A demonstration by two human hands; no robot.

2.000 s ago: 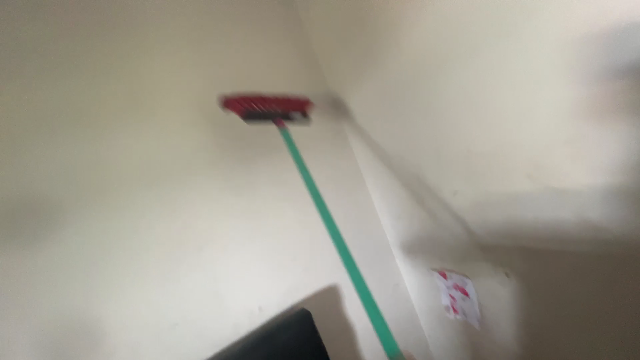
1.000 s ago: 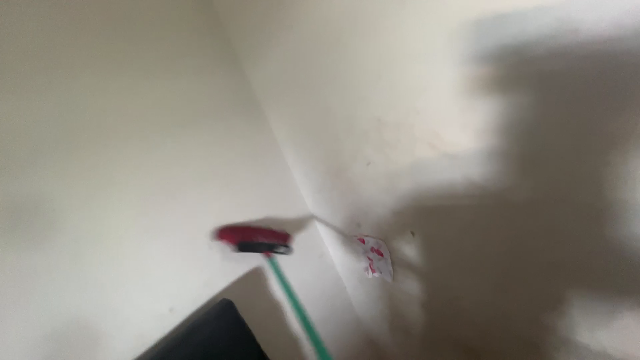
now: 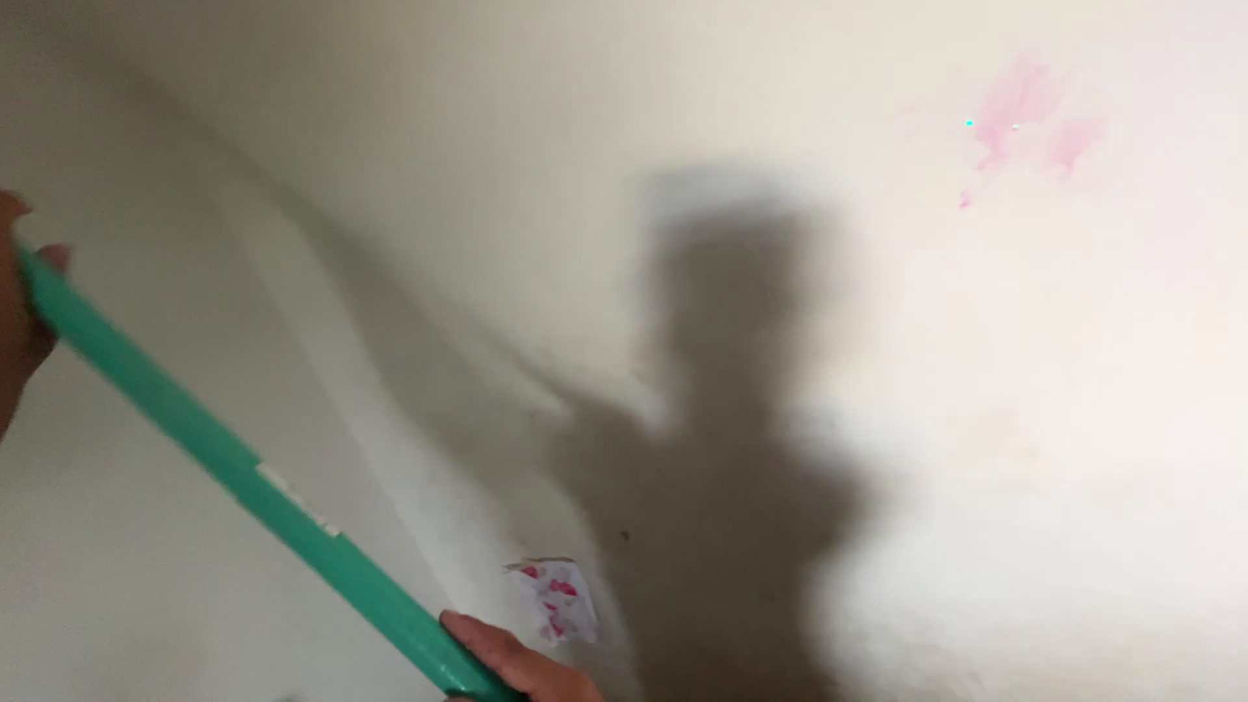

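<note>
A green broom handle runs slantwise from the left edge down to the bottom of the view, with a small white label midway along it. My left hand grips it at the far left, partly cut off by the frame. Lower down, near the bottom edge, my right hand is closed around the handle's other part. The broom head is out of view.
Pale walls meet at a corner left of centre. A white paper with red marks is on the wall above my right hand. Pink stains mark the upper right. Shadows of a person and the handle fall across the wall.
The red broom head and the dark object at the bottom have left the view. Both my hands on the handle have come into sight. The view has turned right.
</note>
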